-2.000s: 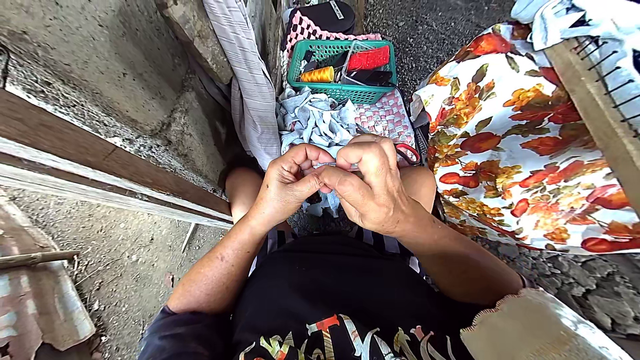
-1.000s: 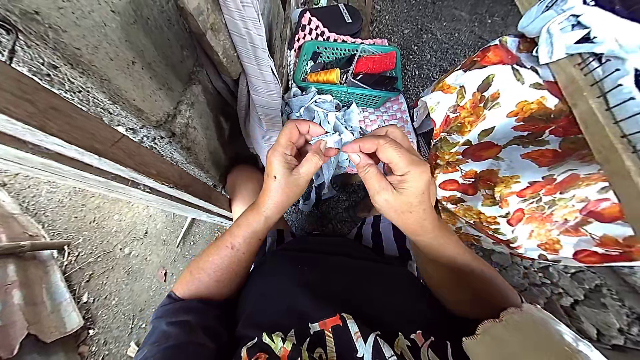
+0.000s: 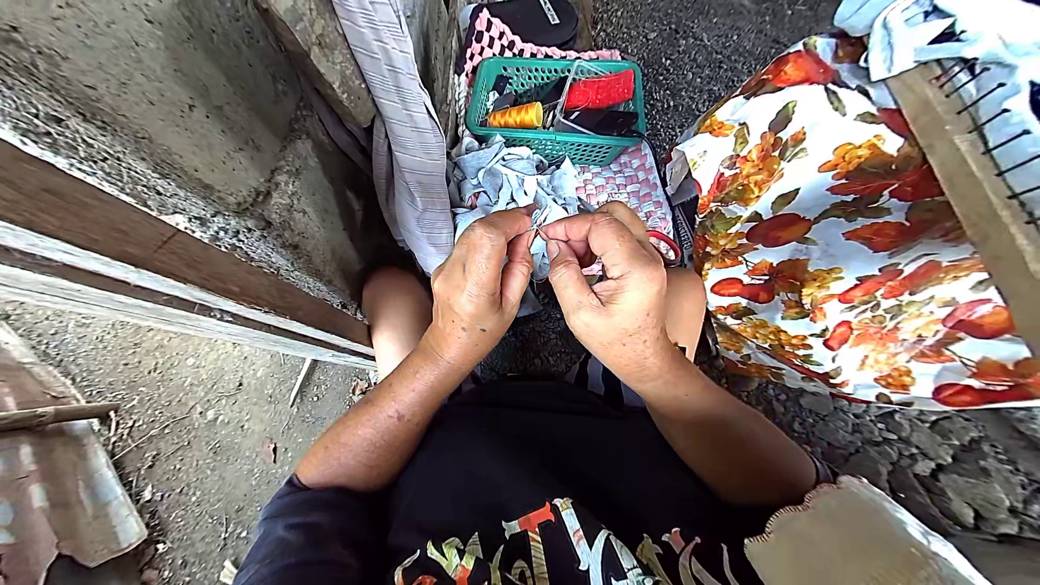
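My left hand (image 3: 479, 280) and my right hand (image 3: 609, 280) meet at their fingertips above my lap. Thumb and forefinger of each are pinched together around something small and thin, too fine to identify. Just beyond the fingers lies a heap of light blue-grey fabric strips (image 3: 508, 175). Behind it stands a green plastic basket (image 3: 597, 152) with a spool of yellow-orange thread (image 3: 516, 115), a clear box and a red item (image 3: 600, 89) in it. A red ring-shaped handle (image 3: 666, 246) shows right of my right hand, on a pink and white woven mat (image 3: 630, 191).
At the right hangs a floral cloth (image 3: 845, 244), beside a wooden frame (image 3: 959, 179) with a row of nails and pale fabric on it. A wooden plank (image 3: 179, 252) and a concrete wall (image 3: 203, 89) stand at the left. A grey striped cloth (image 3: 406, 130) hangs near the basket.
Both hands stay close together above my lap. A second ago my right fingers were more spread; now they are drawn in at the left fingertips.
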